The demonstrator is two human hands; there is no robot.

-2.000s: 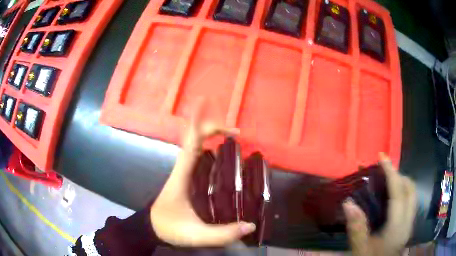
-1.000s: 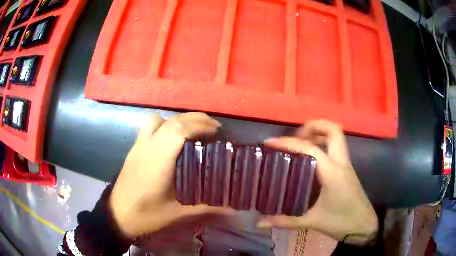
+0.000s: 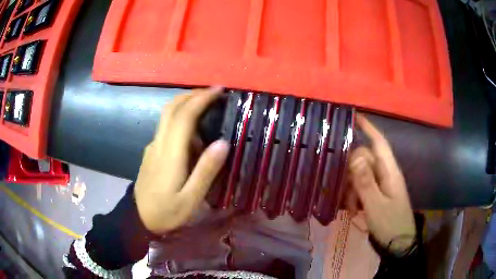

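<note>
Several closed flip phones (image 3: pixel 283 158) stand side by side on edge as one ribbed dark block with red edge lines, at the front edge of the belt. My left hand (image 3: pixel 177 163) presses the block's left end, thumb in front, fingertips at the back. My right hand (image 3: pixel 383 188) holds the right end, its fingers partly hidden behind the block. The red tray (image 3: pixel 272 73) lies just beyond the phones; its near row of compartments shows no phones.
A second red tray (image 3: pixel 46 98) at the left holds black phones (image 3: pixel 27 57). The dark belt (image 3: pixel 119 122) runs beneath. A red stool (image 3: pixel 41 170) stands on the grey floor at lower left. Pale cables show at the upper right edge.
The two separate groups of phones came together into one block between my hands. The block now shows longer sides with red lines and sits closer to the tray's near edge.
</note>
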